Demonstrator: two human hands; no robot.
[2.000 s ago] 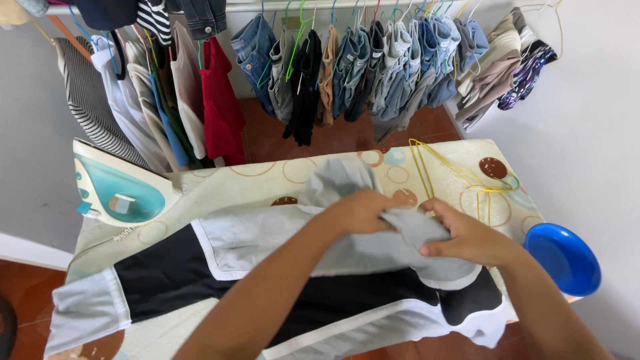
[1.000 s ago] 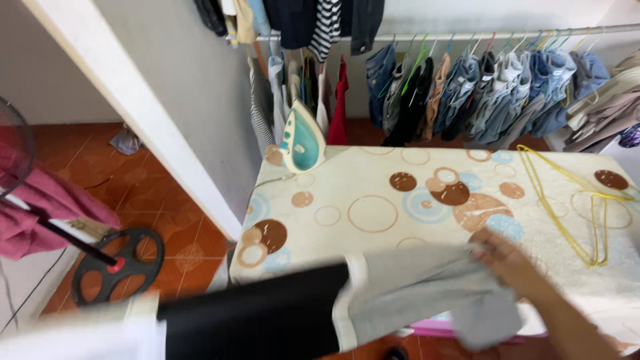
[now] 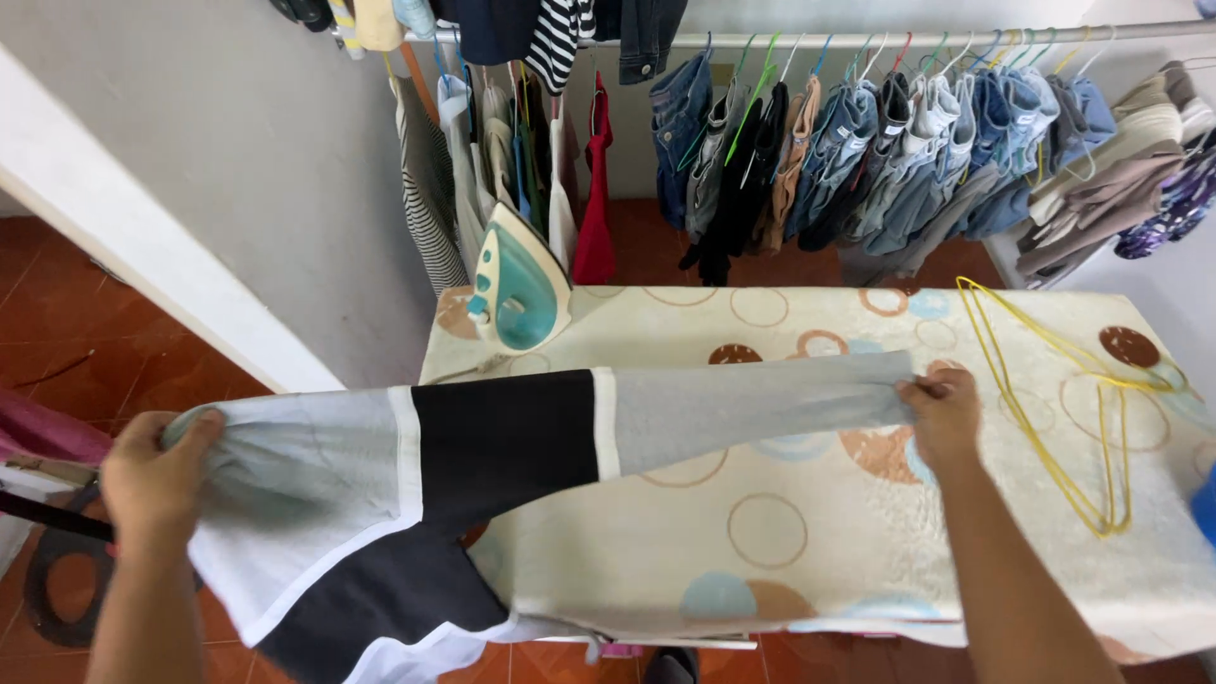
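Note:
A grey, black and white long-sleeved garment [image 3: 503,427] is stretched across the left part of a table covered with a circle-patterned cloth [image 3: 665,560]. My left hand [image 3: 163,465] grips its bunched grey fabric at the far left, beyond the table's edge. At the other end, my right hand [image 3: 940,404] pinches the end of the grey sleeve over the middle right of the cloth. The lower body of the garment hangs off the near left side. A teal and white clothes iron [image 3: 521,285] stands at the table's back left corner, behind the garment.
Yellow wire hangers [image 3: 1021,408] lie on the right of the table. A blue basin [image 3: 1206,503] shows at the right edge. Behind the table, jeans and other clothes [image 3: 912,152] hang from a metal rail [image 3: 807,41]. A white post [image 3: 171,228] stands at the left.
The garment lay across the table two seconds ago; now its left end is held out past the left edge, with the sleeve stretched between my hands. The view has shifted left.

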